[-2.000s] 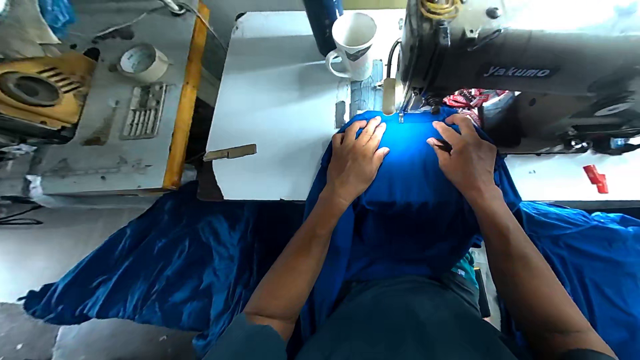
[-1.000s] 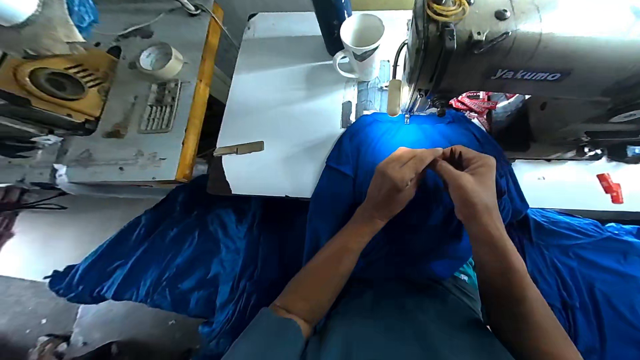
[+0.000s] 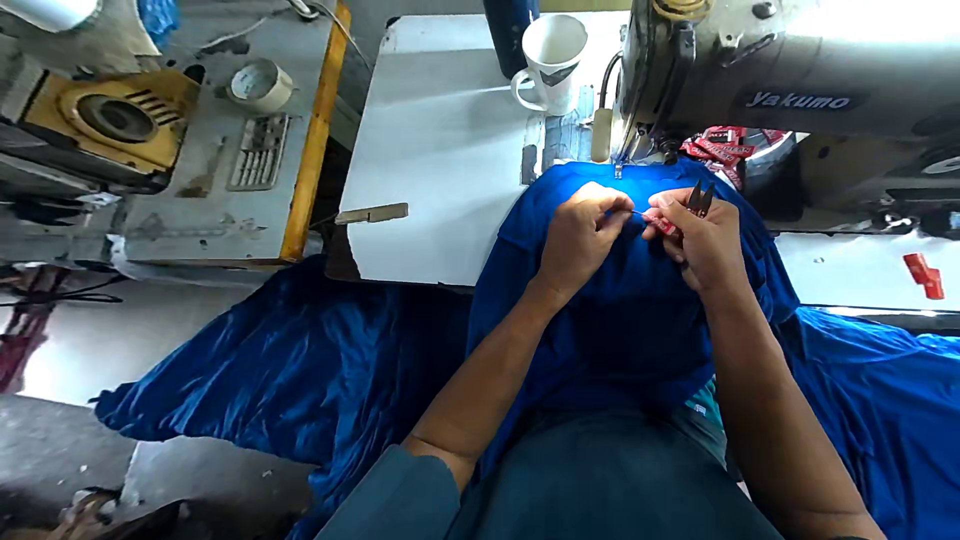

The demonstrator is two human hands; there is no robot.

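Note:
Blue fabric lies over the sewing table's edge and my lap, its top edge near the presser foot of a Yakumo sewing machine. Above the fabric, my left hand pinches a thin thread or strip end between thumb and fingers. The strip runs to a small red label, which my right hand holds by thumb and fingertips. Dark thread snips are also tucked in my right hand, their points showing above the fingers. Lit by the machine lamp, the cloth glows beneath both hands.
A white mug and a dark bottle stand left of the machine. More red labels lie behind the needle area. A wooden piece rests on the white tabletop. Tape sits on the left table; red pieces lie at right.
Two seconds ago both hands lay apart, on the fabric by the needle. They have since come together nearer my body, and a red label now shows at my right fingers.

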